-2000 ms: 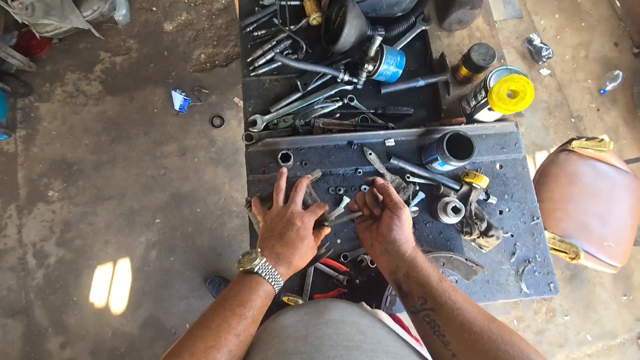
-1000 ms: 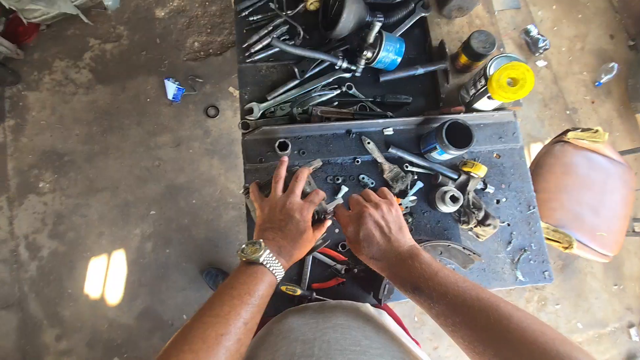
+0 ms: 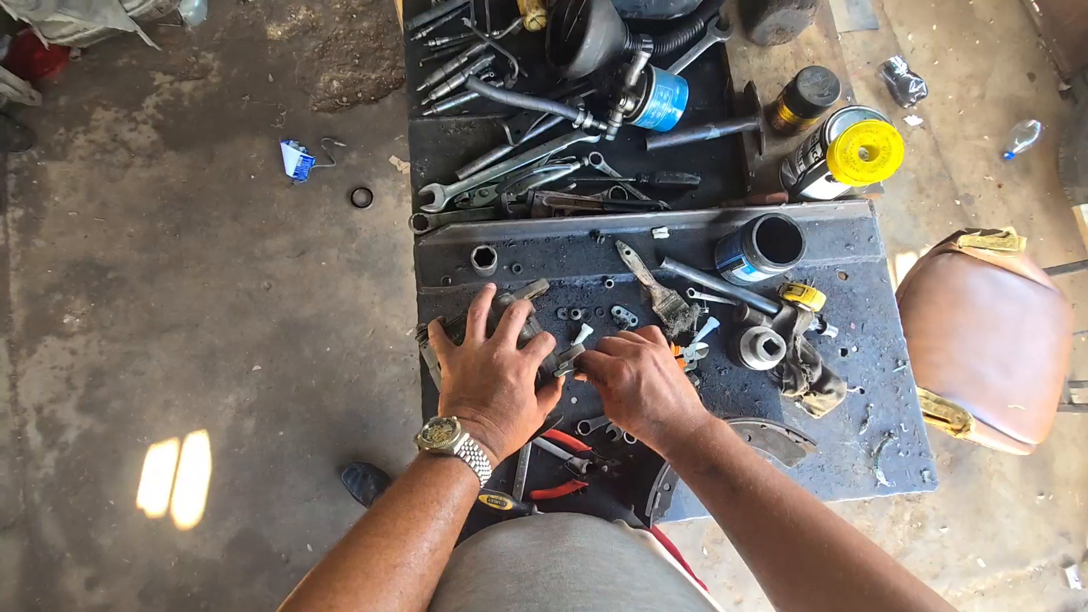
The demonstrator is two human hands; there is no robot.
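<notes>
My left hand (image 3: 495,382), with a metal watch on its wrist, lies with spread fingers over a dark metal part (image 3: 527,327) on the blue-black metal bench (image 3: 884,357) and presses or holds it. My right hand (image 3: 633,382) has its fingers curled at a small metal piece (image 3: 568,359) on the right side of that part; the fingers hide how it is gripped. A white-tipped piece (image 3: 583,334) stands just above it. Right of it are a paintbrush (image 3: 654,285), orange-handled pliers (image 3: 690,350) and a large socket (image 3: 761,348). Another socket (image 3: 484,260) stands behind my left hand.
Wrenches (image 3: 510,174), a funnel (image 3: 586,38), a blue filter (image 3: 663,99) and a hammer (image 3: 710,132) lie in the dark tray behind. An open can (image 3: 761,246) and a yellow-lidded can (image 3: 863,153) stand at right. Red-handled pliers (image 3: 561,489) are near my body; a brown stool (image 3: 986,340) is beside the bench.
My right hand held a thin metal piece two seconds ago, with the palm side turned more upward; now its back faces up and its fingers are against the part. My left hand stays on the part.
</notes>
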